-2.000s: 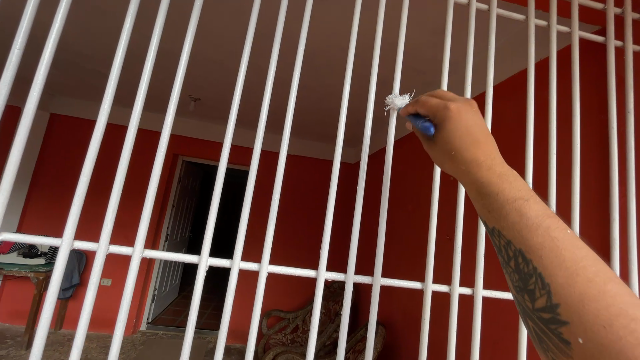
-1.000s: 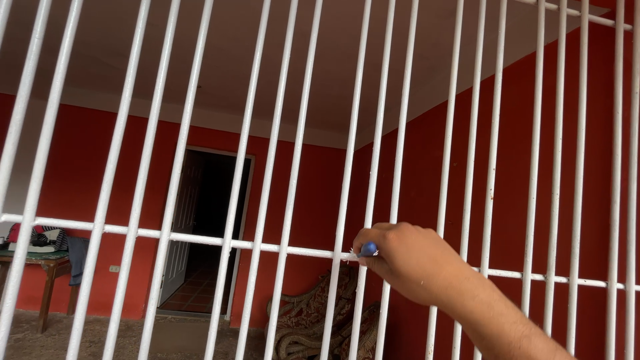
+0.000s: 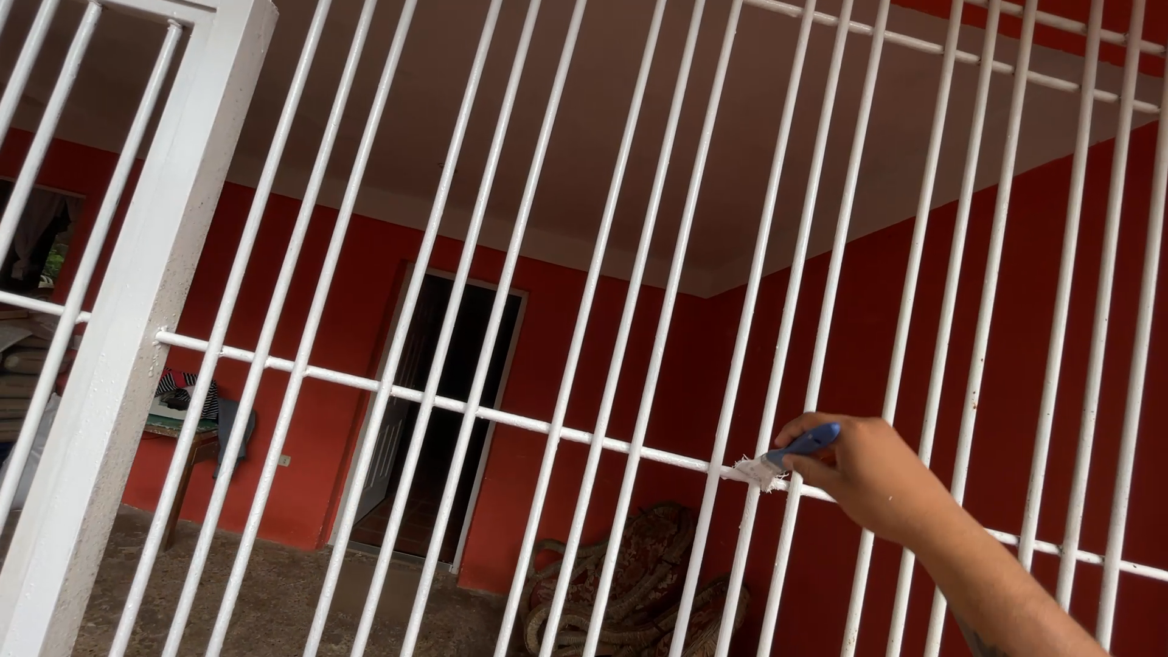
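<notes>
My right hand (image 3: 862, 470) grips a paintbrush (image 3: 808, 441) by its blue handle, at the lower right of centre in the head view. White paint coats the splayed bristles, which touch the horizontal rail (image 3: 602, 441) where an upright bar crosses it. The metal grille has many slanting white bars (image 3: 630, 233) in view, glossy on the left. Small dark specks mark some bars farther right. My left hand is out of view.
A thick white post (image 3: 151, 274) stands at the left. Behind the grille are red walls (image 3: 584, 338), an open doorway (image 3: 438, 420), a table (image 3: 178, 424) with cloths, and carved furniture (image 3: 639, 566) low down.
My right hand with the brush has come down from high on an upright bar to the horizontal rail. The view has shifted, bringing the thick post in at the left.
</notes>
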